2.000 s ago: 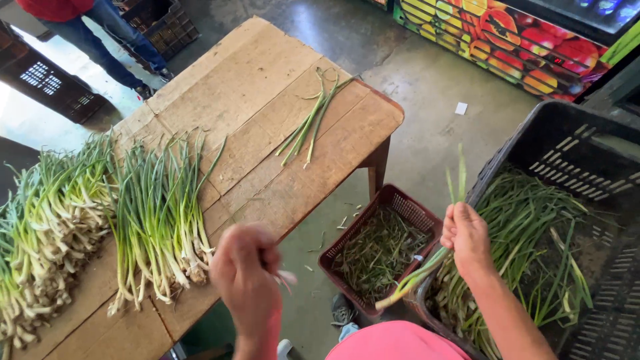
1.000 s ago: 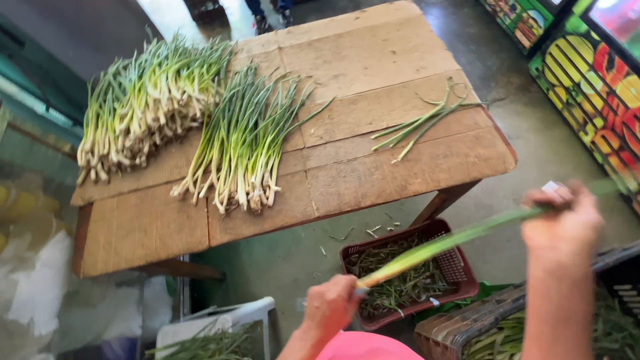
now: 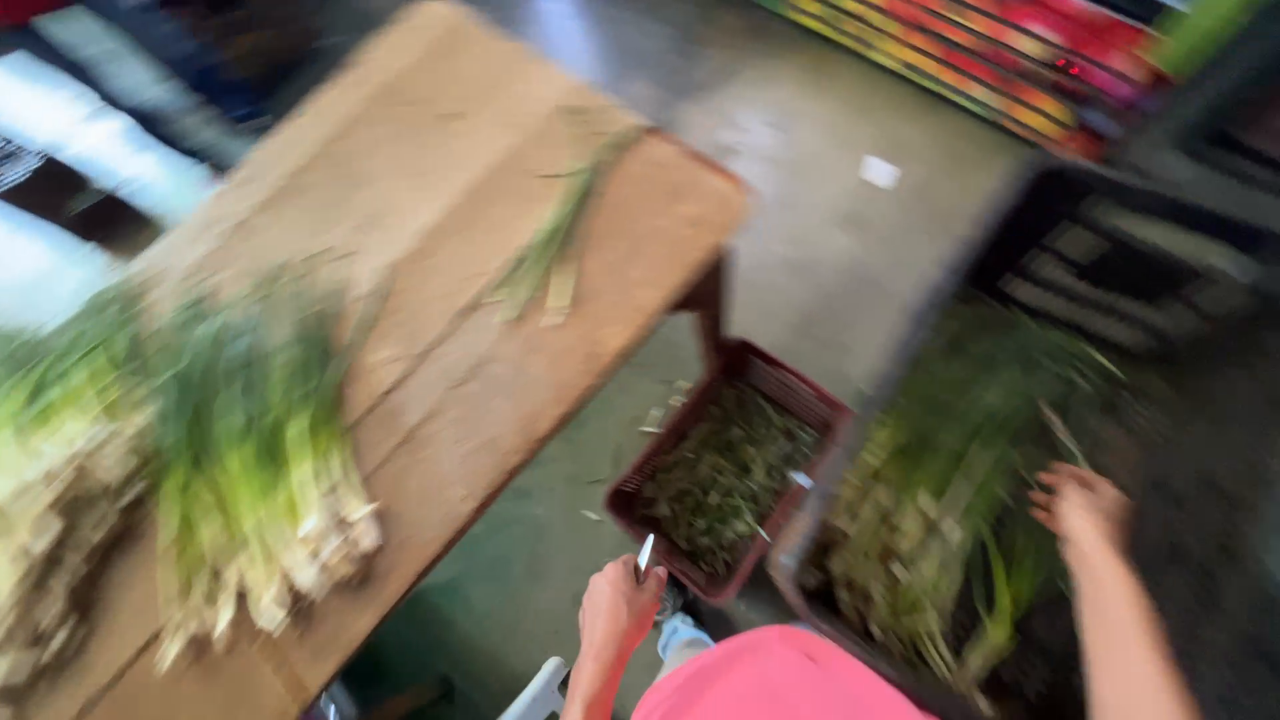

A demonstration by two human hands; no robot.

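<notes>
My left hand [image 3: 618, 603], low in the centre, is closed on a small knife [image 3: 645, 556] whose blade points up. Over the black plastic crate at right, my right hand [image 3: 1082, 505] reaches beside a heap of green onions [image 3: 940, 460]; blur hides whether its fingers hold a stalk. Two piles of green onions, one at the far left [image 3: 65, 470] and one beside it [image 3: 265, 460], lie on the cardboard-covered table [image 3: 470, 400]. A few loose green stalks [image 3: 560, 235] lie near the table's right corner.
A dark red plastic basket [image 3: 625, 500] with green trimmings stands on the floor between table and black crate [image 3: 900, 370]. A white scrap [image 3: 880, 171] lies on the floor. A display cooler [image 3: 960, 60] with fruit pictures stands at the top right.
A second ago a long green onion was stretched between my hands; now they are apart, my right hand over the black crate and my left hand with the knife.
</notes>
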